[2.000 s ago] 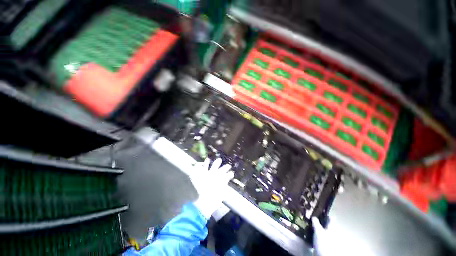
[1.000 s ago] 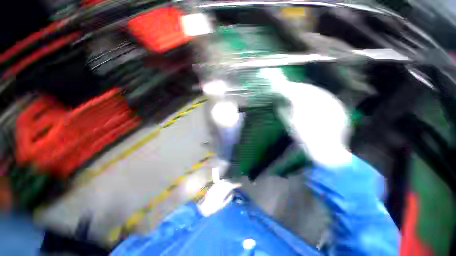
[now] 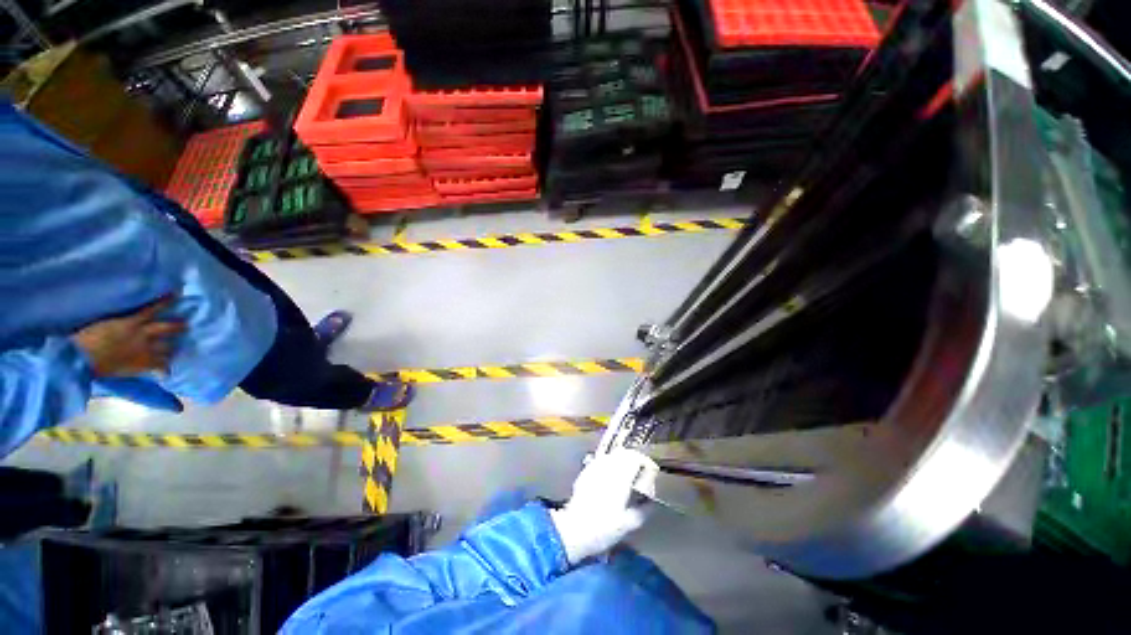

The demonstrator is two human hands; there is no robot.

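Observation:
A long black board-like thing, which looks like a fixture carrier seen nearly edge-on, slants from the centre to the upper right, with pale metal strips and small clips along it. My left hand, in a white glove, is closed at its lower end; the fingertips are partly hidden. A thin dark bar sticks out to the right beside my fingers. My right hand is not in view.
A curved shiny metal rail is close at the right. A person in a blue smock stands at the left. Stacked red trays stand beyond yellow-black floor tape. A black bin-like thing is at the lower left.
The view has swung from the line to the aisle. My right hand has left the picture. My left hand is now at the end of the long black thing.

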